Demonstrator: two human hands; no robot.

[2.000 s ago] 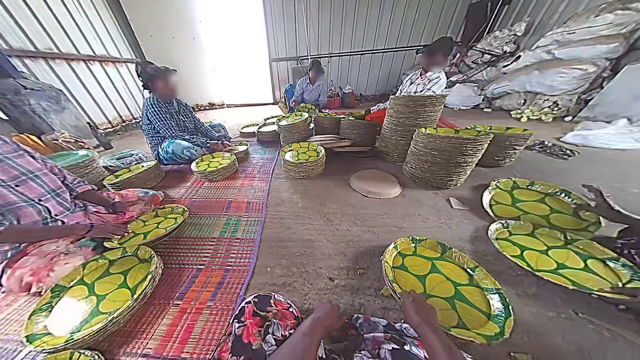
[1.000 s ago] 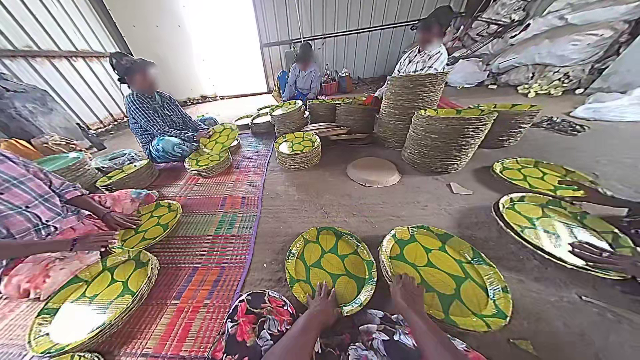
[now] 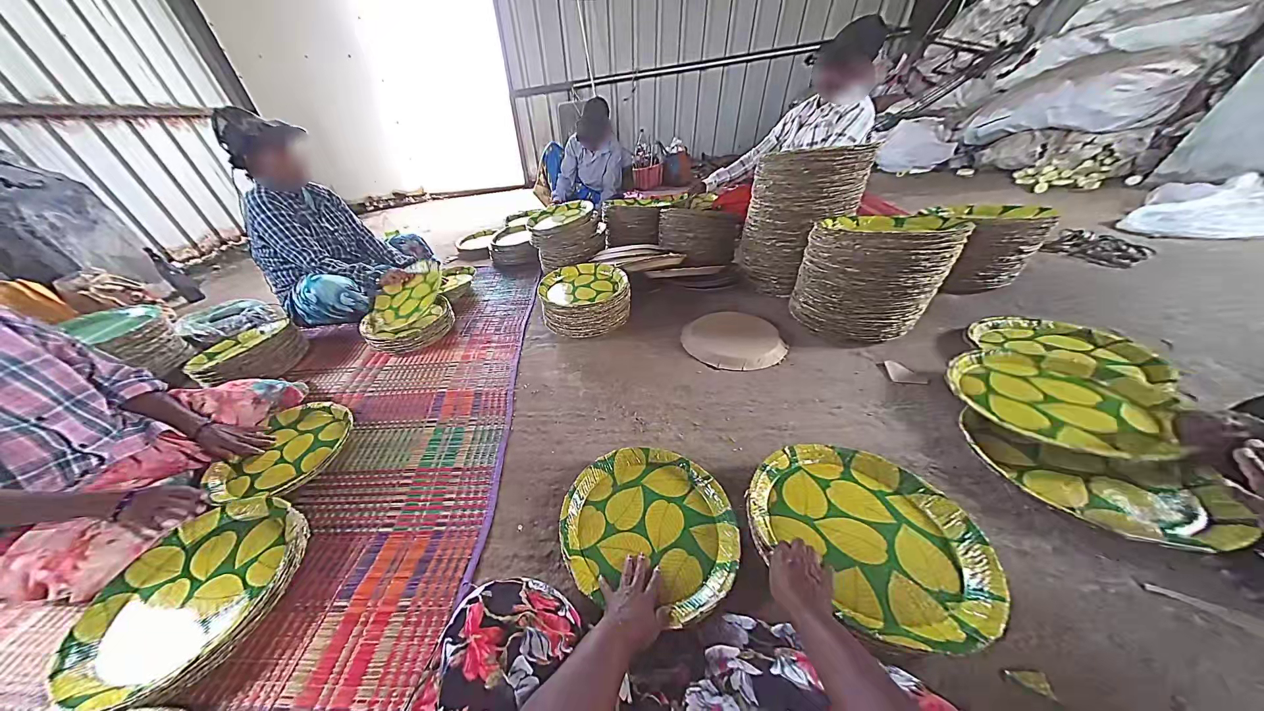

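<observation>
Two round plates with a green and yellow leaf pattern lie on the floor before me. My left hand (image 3: 635, 600) rests, fingers spread, on the near part of the left plate (image 3: 649, 523). On the left edge of the right plate (image 3: 879, 553) my right hand (image 3: 800, 578) lies with its fingers on the printed surface. The two plates are side by side, with a narrow gap between them. Neither hand grips a rim that I can see. Floral cloth (image 3: 523, 637) covers my lap below the plates.
At the right, a co-worker's hand (image 3: 1215, 434) is at a leaf-patterned plate (image 3: 1066, 400) above others. A person in plaid (image 3: 59, 395) sits left, hands at plates on a red woven mat (image 3: 395, 474). Tall plate stacks (image 3: 879, 281) and a plain brown disc (image 3: 734, 341) stand ahead.
Two seconds ago only the right plate lay in front of me; the left plate appears one second ago under my left hand and is still there. The co-worker's plate at the right has been raised.
</observation>
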